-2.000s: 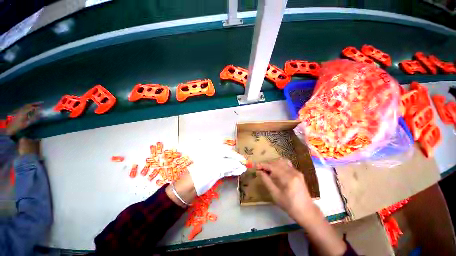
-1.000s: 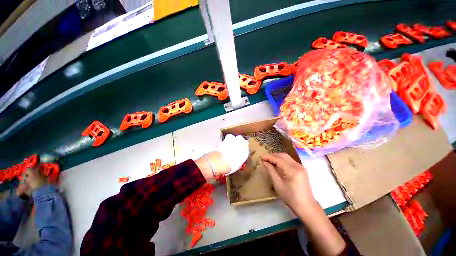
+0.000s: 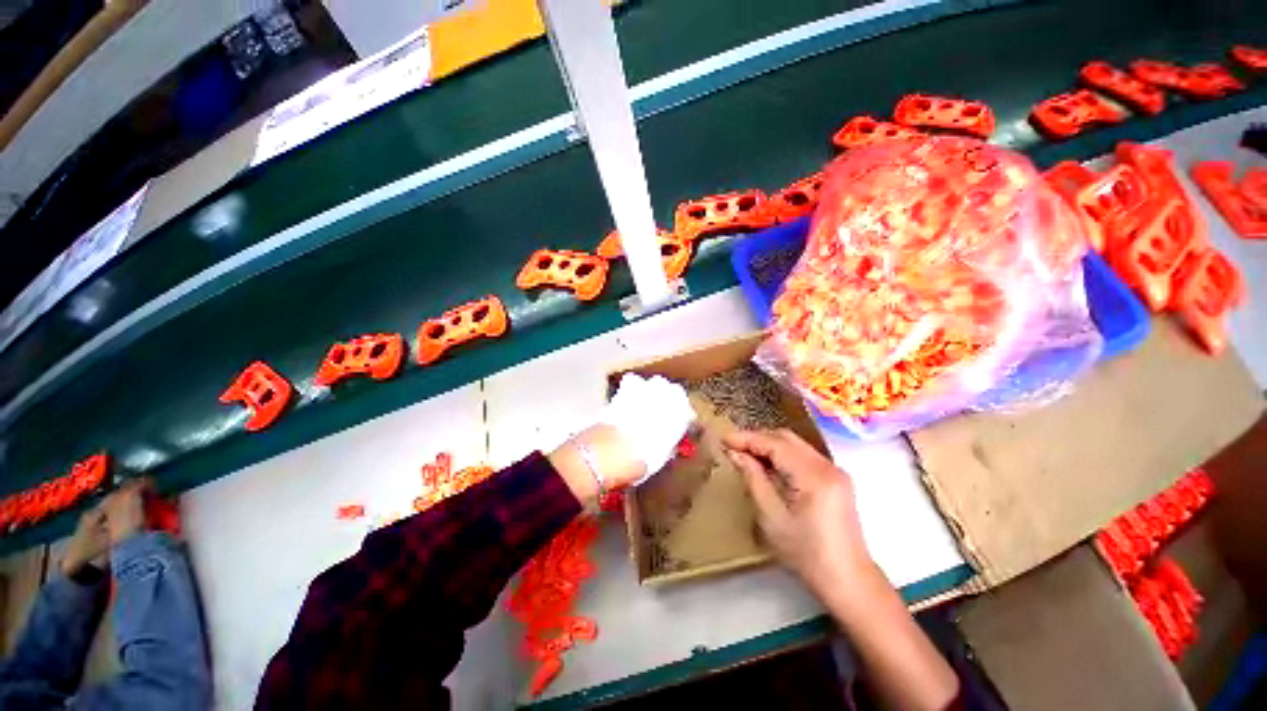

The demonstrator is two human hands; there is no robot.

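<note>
My left hand (image 3: 642, 431), in a white glove, is over the left side of the shallow cardboard tray (image 3: 716, 565). A small orange part (image 3: 685, 446) shows at its fingertips. My bare right hand (image 3: 806, 507) is over the tray, thumb and forefinger pinched; anything tiny between them cannot be made out. Small dark metal bits (image 3: 750, 396) lie in the tray's far right, more near its front left corner. Loose orange parts (image 3: 553, 590) lie left of the tray; another pile (image 3: 448, 479) is partly hidden by my left sleeve.
A clear bag of orange parts (image 3: 924, 278) sits on a blue bin (image 3: 1123, 322) right of the tray. A white post (image 3: 611, 153) stands by the green belt, which carries orange housings (image 3: 463, 328). Flattened cardboard (image 3: 1084, 445) lies at right. Another person's hands (image 3: 109, 528) are at far left.
The view has turned. My right fingertips were at the orange part two seconds ago and are now apart from it, over the tray. The glove now hides more of that part. Belt housings have shifted left.
</note>
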